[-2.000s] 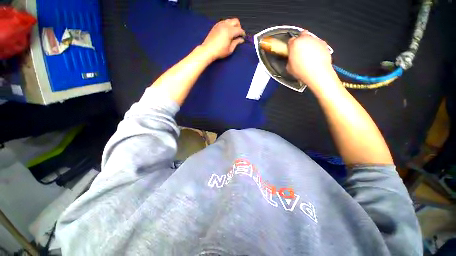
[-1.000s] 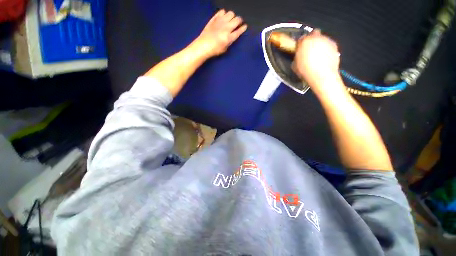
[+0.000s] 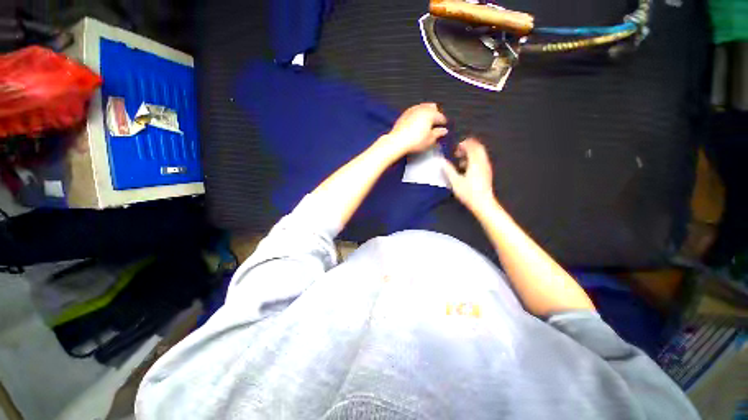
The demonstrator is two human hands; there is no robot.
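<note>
A navy garment piece [image 3: 320, 131] lies flat on the black ribbed ironing table [image 3: 566, 180]. A white patch [image 3: 425, 168] lies at its right edge. My left hand [image 3: 418, 129] rests on the cloth at the patch's upper end, fingers bent. My right hand [image 3: 473, 171] is at the patch's right side, thumb and fingers curled near its edge. Whether either hand pinches the cloth edge is hard to tell. The steam iron [image 3: 472, 45] stands at the far side of the table, with its wooden handle free of my hands.
Blue and yellowish hoses [image 3: 582, 37] run right from the iron. Another navy piece [image 3: 297, 25] with a small white tag lies at the far left. A blue-lidded box [image 3: 148, 123] and a red plastic bag [image 3: 45, 90] are left of the table.
My right hand has let go of the iron and moved down to the white patch. The iron now stands farther away. My left hand has moved right to the patch. The view has shifted.
</note>
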